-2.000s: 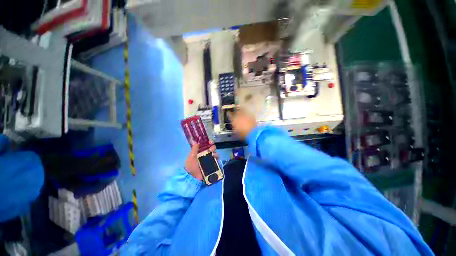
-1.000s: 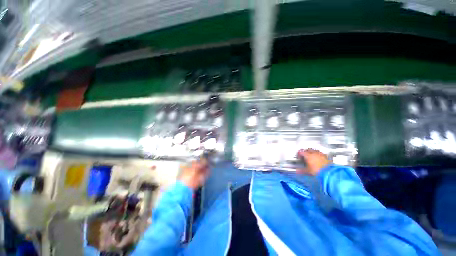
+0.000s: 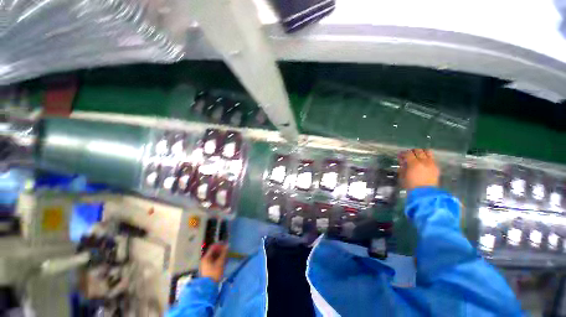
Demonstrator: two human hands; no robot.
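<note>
A clear blister tray (image 3: 254, 186) with two rows of dark closed phones with white patches lies in front of me on the green line. My right hand (image 3: 419, 170) is at its far right corner, fingers bent near the upper right phone (image 3: 386, 179); whether it grips anything is unclear. My left hand (image 3: 213, 261) is low on the left, beside the cream machine's edge. Dark rectangular shapes (image 3: 216, 231) show just above its fingers; blur hides whether it holds a phone.
More filled trays lie left (image 3: 193, 167) and right (image 3: 521, 210). An empty-looking clear tray (image 3: 385, 117) lies on the far green strip. A pale post (image 3: 257, 68) slants across the view. The cream machine (image 3: 170, 226) is at lower left, a white shelf (image 3: 434, 46) above.
The view has turned from the machine to the green line. My right hand has moved from the near part of the tray to its far right corner. My left hand is lower and farther left.
</note>
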